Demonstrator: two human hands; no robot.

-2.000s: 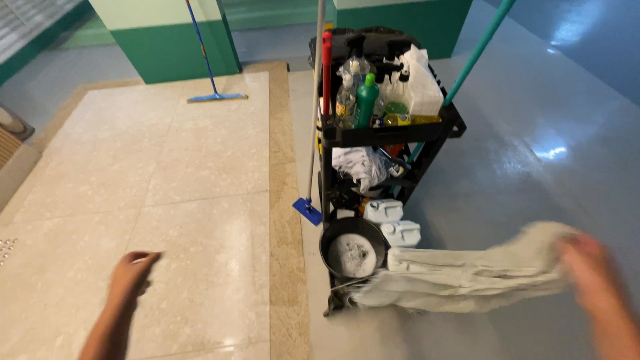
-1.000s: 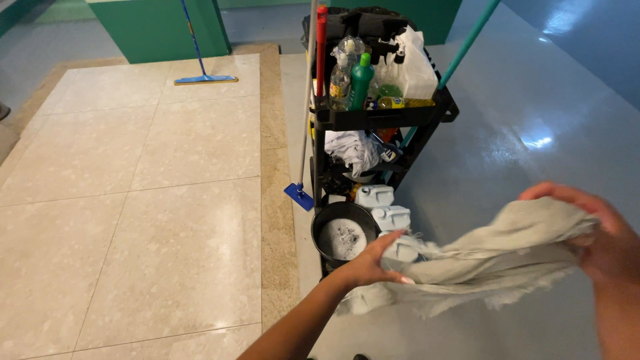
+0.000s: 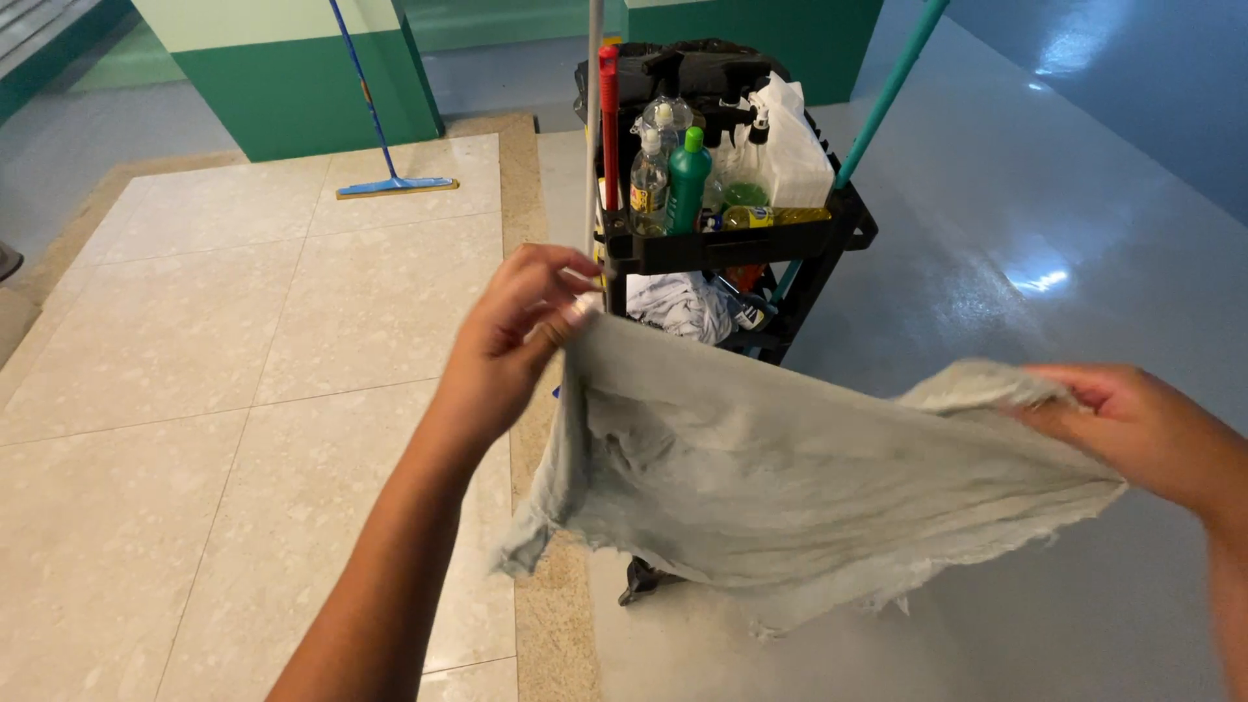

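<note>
A grey-green cloth [image 3: 780, 458] with frayed edges hangs spread between my two hands, in front of the cart. My left hand [image 3: 522, 327] pinches its upper left corner between thumb and fingers. At the other end, my right hand [image 3: 1121, 419] grips a bunched part of the cloth. Behind the cloth stands a black cleaning cart [image 3: 721, 255]; its top tray holds a green bottle [image 3: 688, 180], clear spray bottles and a stack of white paper [image 3: 799, 146]. Crumpled fabric [image 3: 682, 304] lies on the shelf below. The cloth hides the cart's lower part.
A blue floor squeegee [image 3: 397, 183] stands on the beige tiles by a green and cream pillar [image 3: 312, 93]. A red handle [image 3: 609, 127] and a pale pole [image 3: 594, 117] rise at the cart's left side, a teal pole [image 3: 892, 93] at its right. A black bag [image 3: 682, 73] is behind the bottles.
Two seconds ago my left hand was off the cloth, over the tiles; it now holds a corner. The cloth has gone from bunched to spread, covering the bucket and white jugs seen before.
</note>
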